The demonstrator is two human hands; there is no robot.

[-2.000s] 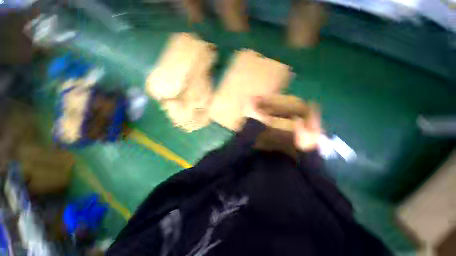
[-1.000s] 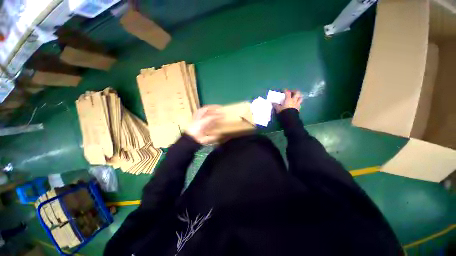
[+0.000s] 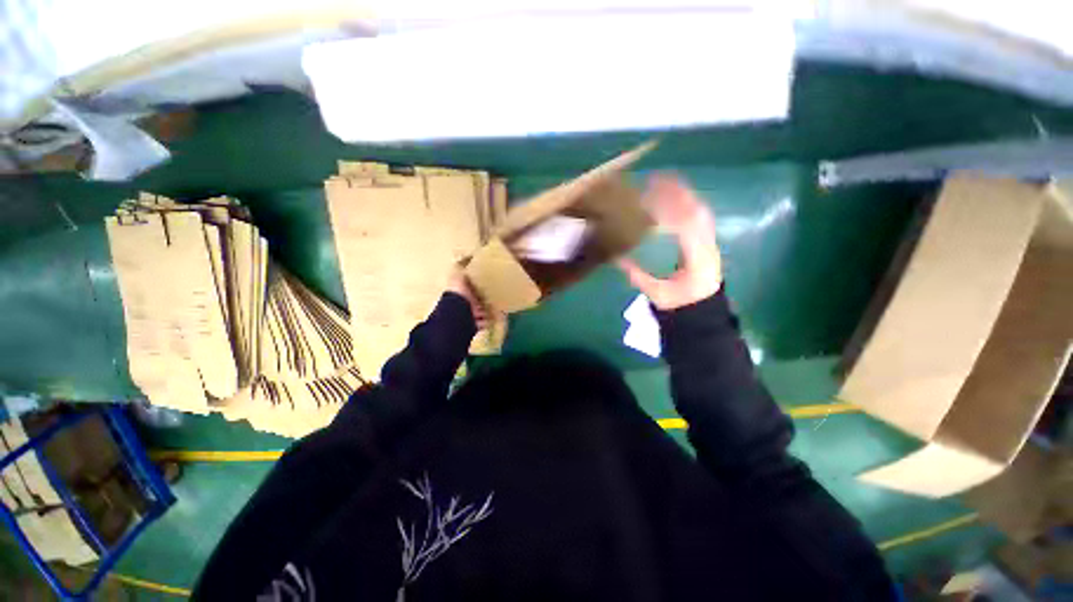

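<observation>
A small tan folded box [image 3: 508, 273] is held up and tilted in front of me, its lid flap raised and its inside showing. A white paper piece [image 3: 553, 239] lies inside it. My left hand [image 3: 473, 308] grips the box's left end, with some fingers hidden behind it. My right hand [image 3: 680, 253] is at the box's right end, blurred, thumb and fingers spread; contact with the box cannot be told. Other white paper pieces [image 3: 642, 326] lie on the green floor below my right hand. Flat box blanks lie in a stack [image 3: 398, 253] and a fanned pile [image 3: 177, 300] to the left.
A large open carton [image 3: 930, 318] stands at the right. A blue-framed trolley [image 3: 151, 470] with tan cartons is at the lower left. A white-topped workbench [image 3: 553, 77] runs along the top, with a metal leg [image 3: 941, 162] at upper right. Yellow lines cross the floor.
The box has been raised and tilted, its opening now showing, with a white paper piece inside. My right hand has moved from the papers on the floor up to the box's right end.
</observation>
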